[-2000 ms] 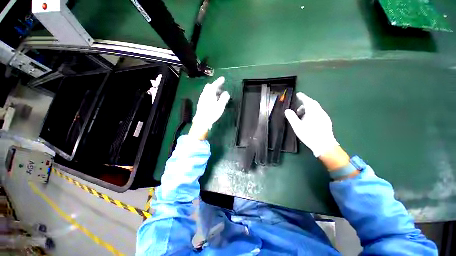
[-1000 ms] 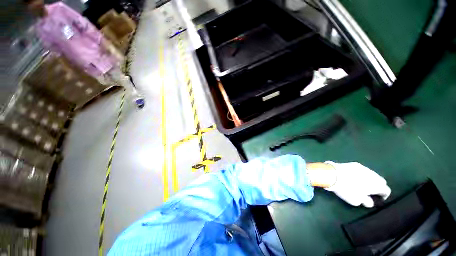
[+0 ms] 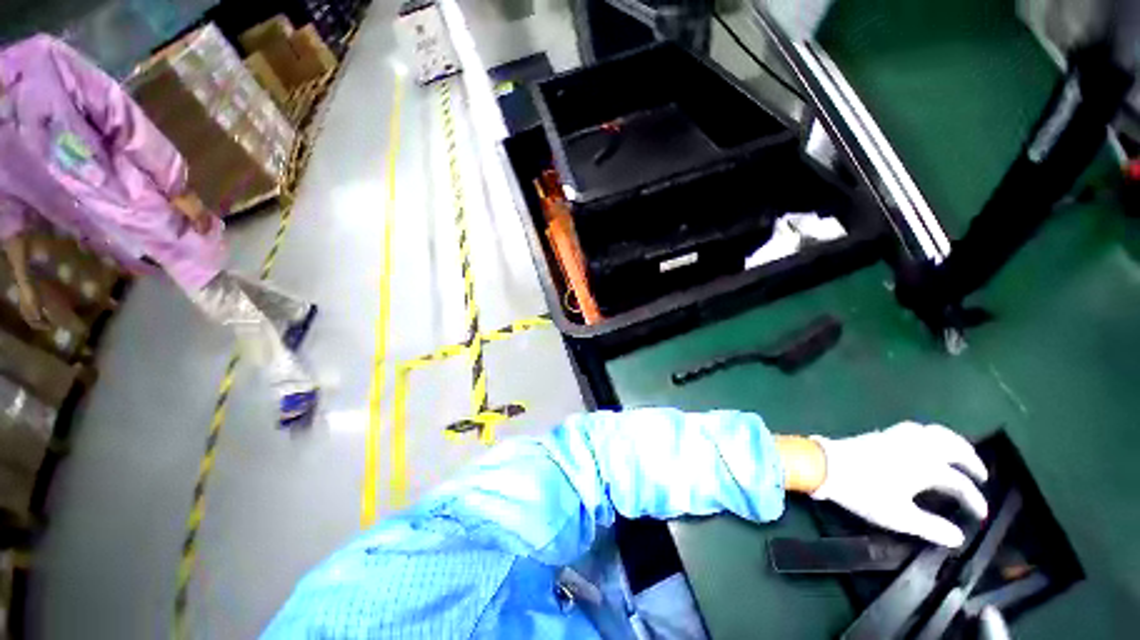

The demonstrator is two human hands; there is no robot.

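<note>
My left hand, in a white glove, is over the far left part of the small black tray. Its fingers are bent down at the upper ends of long dark bars; whether they grip one is unclear. Several bars lie crosswise in the tray. One dark bar lies flatter and sticks out over the tray's left side onto the green bench. A small pale tip at the bottom edge may be a finger of my right hand; the rest is out of the picture.
A black brush lies on the green bench. A large black tote beyond it holds a smaller box, white gloves and an orange strip. A black post stands right. A person in pink is at left.
My left hand has gone from beside the tray to over the bars. One bar now sticks out left of the tray. The view has shifted slightly, and the person in pink appears nearer.
</note>
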